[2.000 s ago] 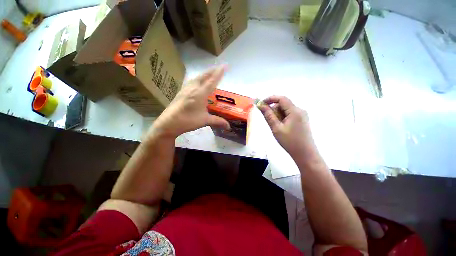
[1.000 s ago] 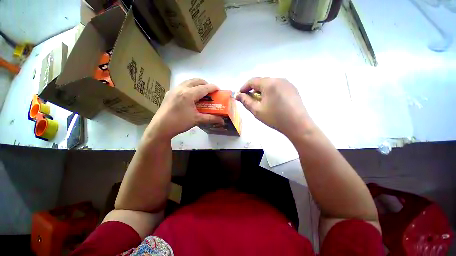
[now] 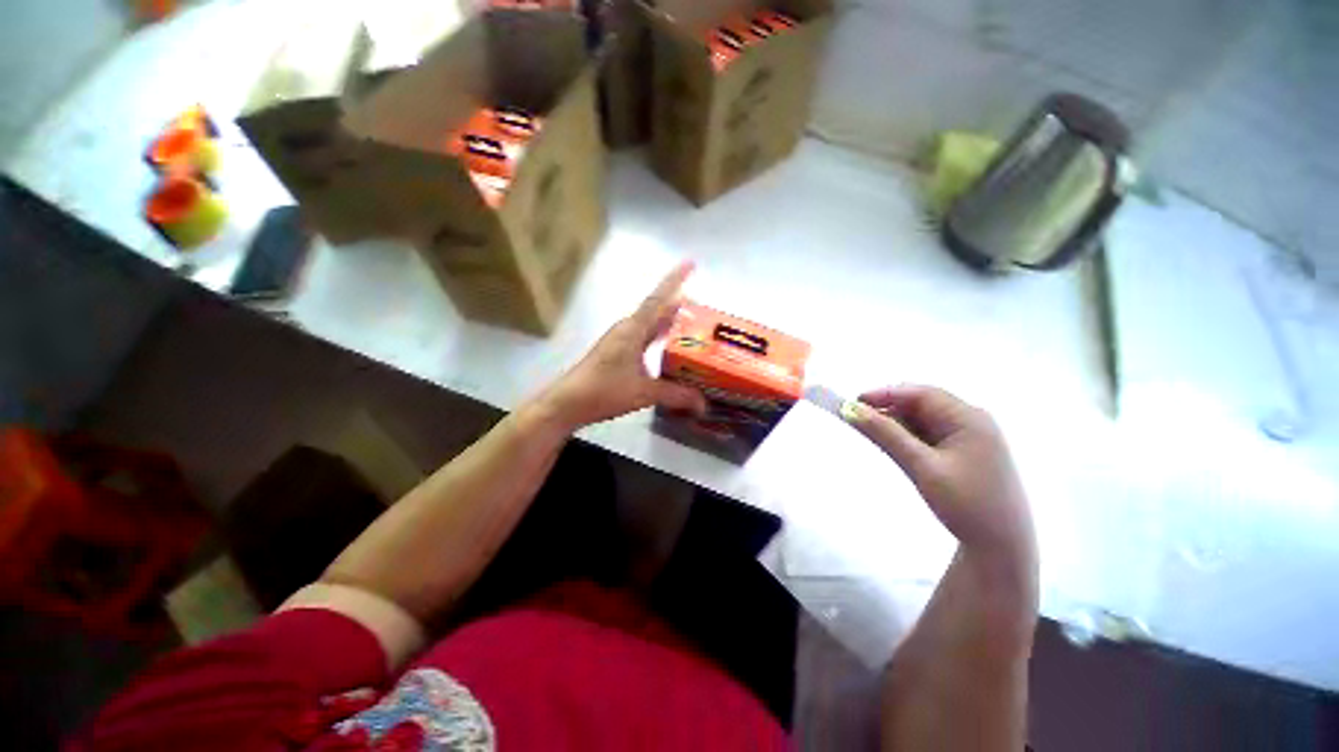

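Observation:
An orange-topped retail box (image 3: 734,353) with a black slot mark and dark printed sides stands on the bench near its front edge. My left hand (image 3: 624,367) holds its left end, thumb along the front side and fingers raised behind. My right hand (image 3: 940,448) pinches a small yellow-and-grey item (image 3: 842,406) at the box's right end; it is too small and blurred to identify, and whether it touches the box cannot be told. White sheets (image 3: 852,514) lie below my right hand and overhang the bench edge.
Open brown cartons (image 3: 543,235) with orange-topped boxes inside stand at the left and back (image 3: 720,132). Yellow-orange rings (image 3: 187,206) and a flat black phone (image 3: 272,254) lie at left. A silver kettle (image 3: 1035,184) and a long thin strip (image 3: 1100,326) are at back right.
The camera view has turned and shifted. My left fingers have lifted off the box top and spread back, thumb still in front. My right hand remains at the box's right end with the small item.

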